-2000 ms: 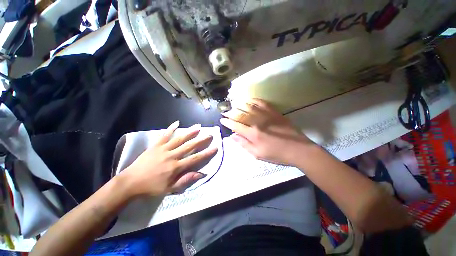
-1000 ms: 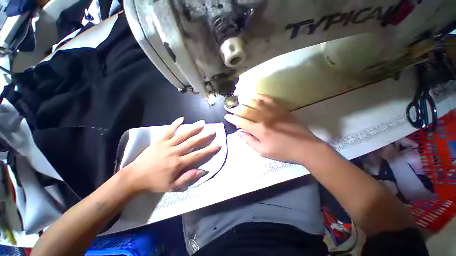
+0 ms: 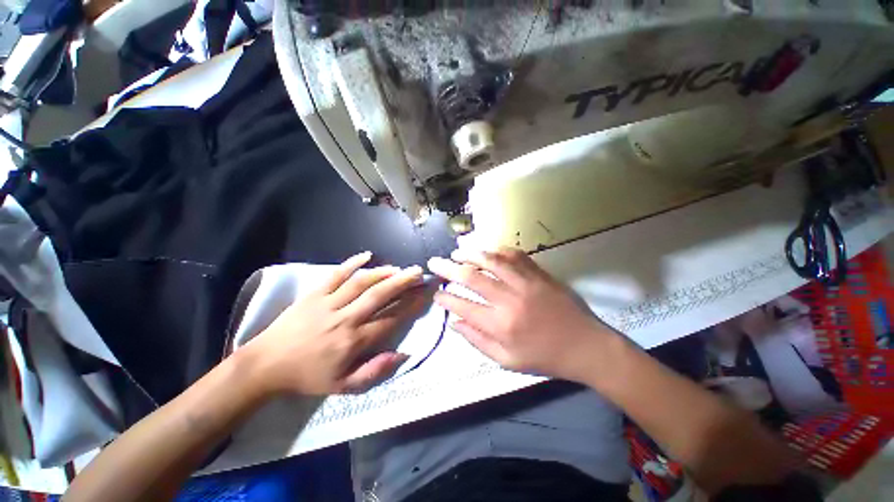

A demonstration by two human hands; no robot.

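Observation:
Black fabric (image 3: pixel 196 186) spreads left of and under the needle area of the off-white sewing machine (image 3: pixel 529 88). A white fabric piece (image 3: pixel 284 289) with a curved dark edge lies on its front part. My left hand (image 3: pixel 338 328) lies flat on the white piece, fingers apart, pressing it. My right hand (image 3: pixel 515 314) rests palm down at the fabric's right edge, its fingertips beside my left fingertips, just in front of the presser foot (image 3: pixel 423 214). Whether the right fingers pinch the edge is hidden.
Black-handled scissors (image 3: pixel 816 245) lie at the table's right end. A printed scale (image 3: pixel 686 294) runs along the table's front edge. A red basket (image 3: pixel 863 343) with scraps stands lower right. A blue basket (image 3: pixel 284 480) shows below the table. More cloth (image 3: pixel 69 392) hangs at the left.
My right hand has moved back from beside the presser foot toward me, and its fingertips now meet my left fingertips. My left hand stays on the white piece. The view has shifted slightly.

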